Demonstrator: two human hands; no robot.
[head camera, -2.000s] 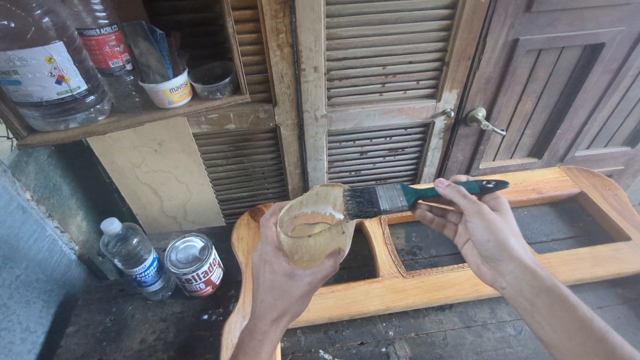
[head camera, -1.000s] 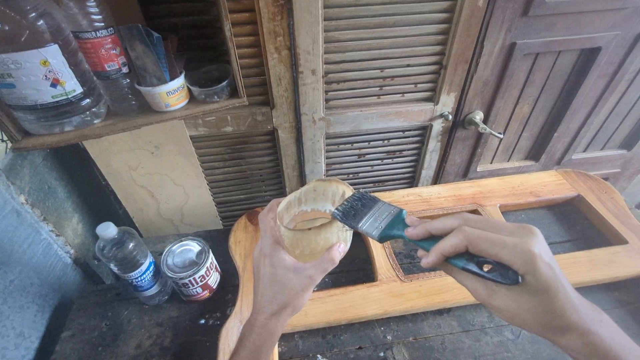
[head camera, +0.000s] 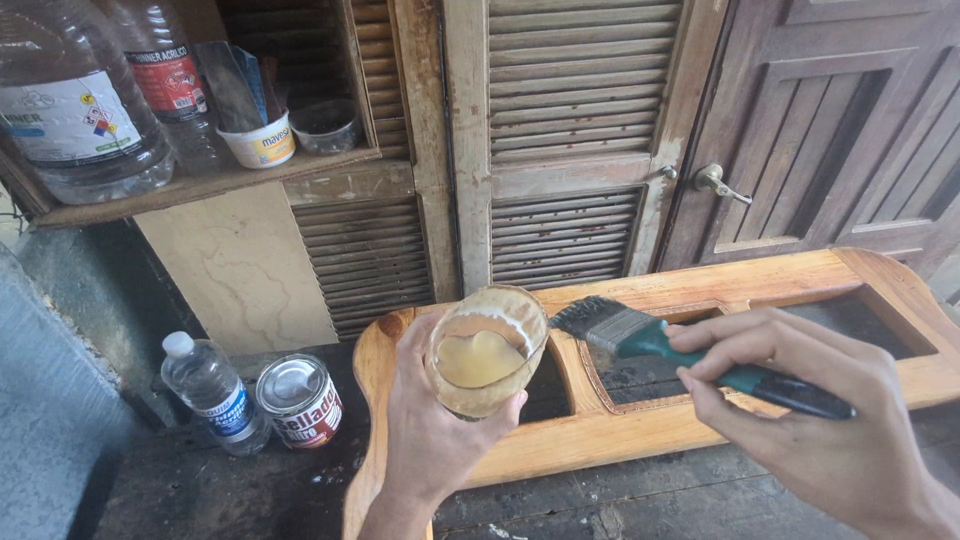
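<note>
My left hand (head camera: 442, 442) grips a round tan cup (head camera: 491, 394) tilted so that a cloudy yellowish liquid (head camera: 480, 360) shows inside. My right hand (head camera: 795, 397) holds a paintbrush (head camera: 660, 337) by its green and black handle, with the dark bristles pointing left at the cup's right rim. Whether the bristles touch the rim, I cannot tell. Behind and below both hands lies a varnished-looking wooden frame (head camera: 600, 450) with several openings, on a dark wooden work surface (head camera: 225, 495).
On the left stand a clear plastic bottle (head camera: 217, 397) of thinner and a metal can (head camera: 300, 405) of sealer. Above them a shelf (head camera: 217, 191) holds large plastic bottles (head camera: 82, 105), a white tub (head camera: 262, 142) with scrapers and a small dark container (head camera: 326, 127). Louvered doors (head camera: 570, 150) rise behind.
The cup now shows its liquid where earlier mostly its rim and wall showed. The brush, level across the cup's mouth two seconds ago, now slants down to the right at the rim.
</note>
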